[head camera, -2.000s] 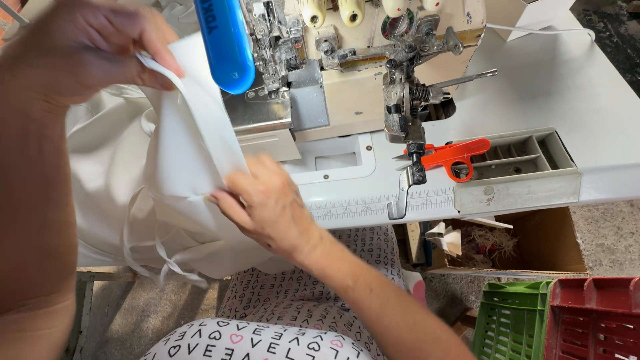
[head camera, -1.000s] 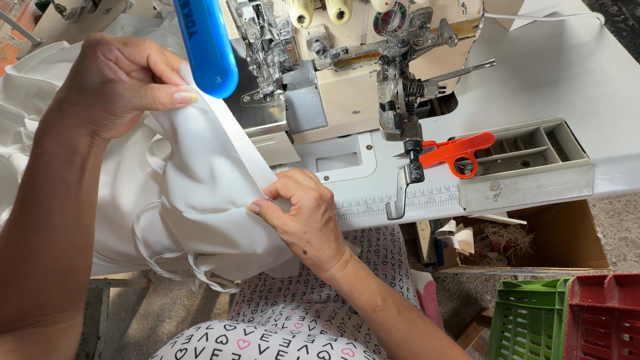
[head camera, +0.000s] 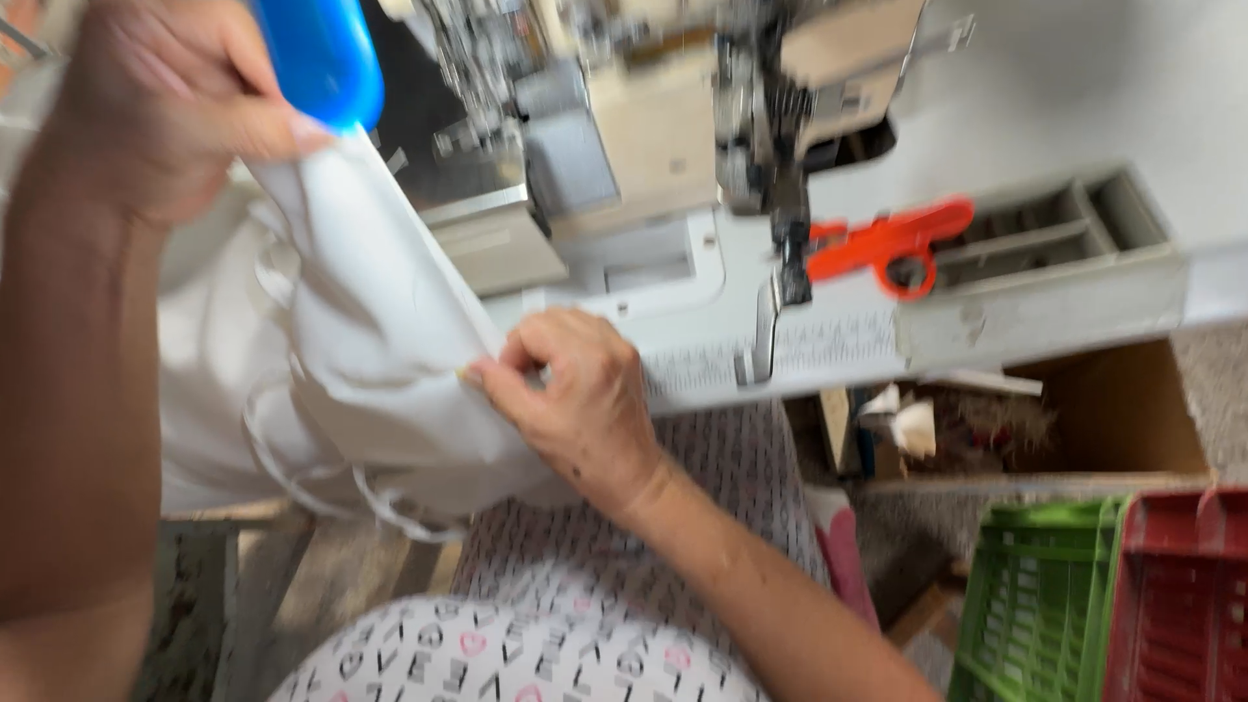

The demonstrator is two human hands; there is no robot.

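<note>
White fabric (head camera: 390, 322) with thin straps hangs in folds at the left, over the table's edge. My left hand (head camera: 185, 107), at the upper left, pinches one end of its straight edge between thumb and fingers. Lower down, near the middle, my right hand (head camera: 575, 395) pinches the same edge, which is stretched between both hands. Beyond the hands stands an industrial sewing machine (head camera: 653, 136), blurred in part. A blue plastic part (head camera: 327, 58) lies just beside my left hand's fingertips.
Orange-handled thread snips (head camera: 892, 249) rest by a grey compartment tray (head camera: 1043, 302) on the white table (head camera: 1033, 88). Below are a cardboard box (head camera: 1111, 409) with scraps, a green plastic crate (head camera: 1038, 595) and a red crate (head camera: 1180, 595). A printed garment covers my lap.
The fabric's edge stays between both hands throughout. Since one second ago the view has shifted somewhat, and my left hand appears higher and closer to the blue part.
</note>
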